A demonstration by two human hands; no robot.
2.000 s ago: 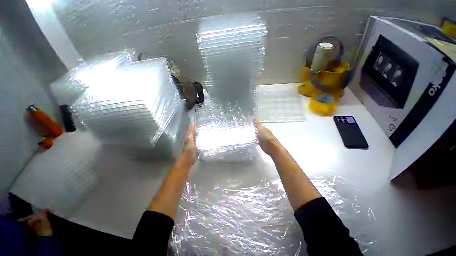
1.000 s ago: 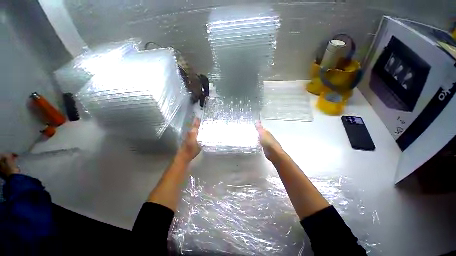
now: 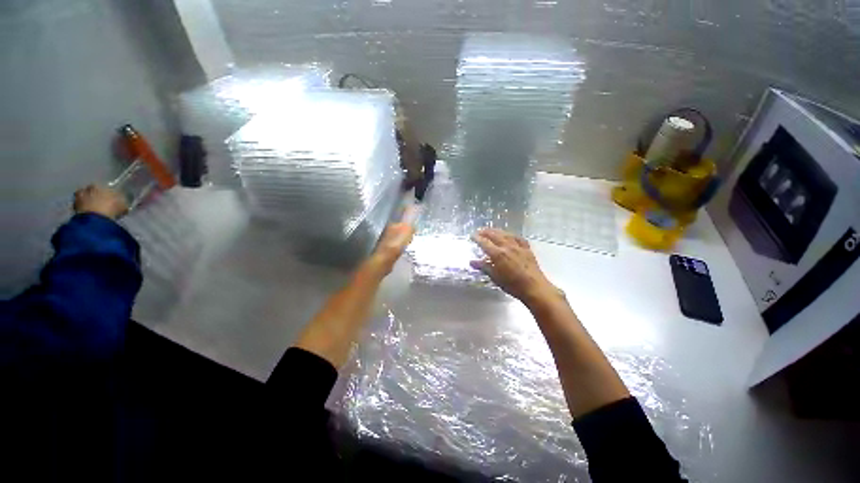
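A low stack of clear compartment trays (image 3: pixel 445 257) lies before me, shining under the light, in front of a tall tray stack (image 3: pixel 509 123) at the wall. My left hand (image 3: pixel 394 241) is blurred at the low stack's left side; its grip is unclear. My right hand (image 3: pixel 511 264) is at the right edge, fingers spread and bent, fingertips touching the top. Crinkled plastic film (image 3: pixel 462 387) lies on the table nearer me.
Large tray stacks (image 3: pixel 302 156) stand left. A person's hand (image 3: pixel 99 200) in a blue sleeve is far left by an orange flask (image 3: pixel 146 156). Flat tray (image 3: pixel 573 215), yellow holder (image 3: pixel 665 184), black phone (image 3: pixel 696 288) and printed carton (image 3: pixel 787 208) are right.
The view has shifted, so things sit further right. My right hand has moved from the stack's side onto its top edge. My left hand has moved up along the side. The blue sleeve reaches further in.
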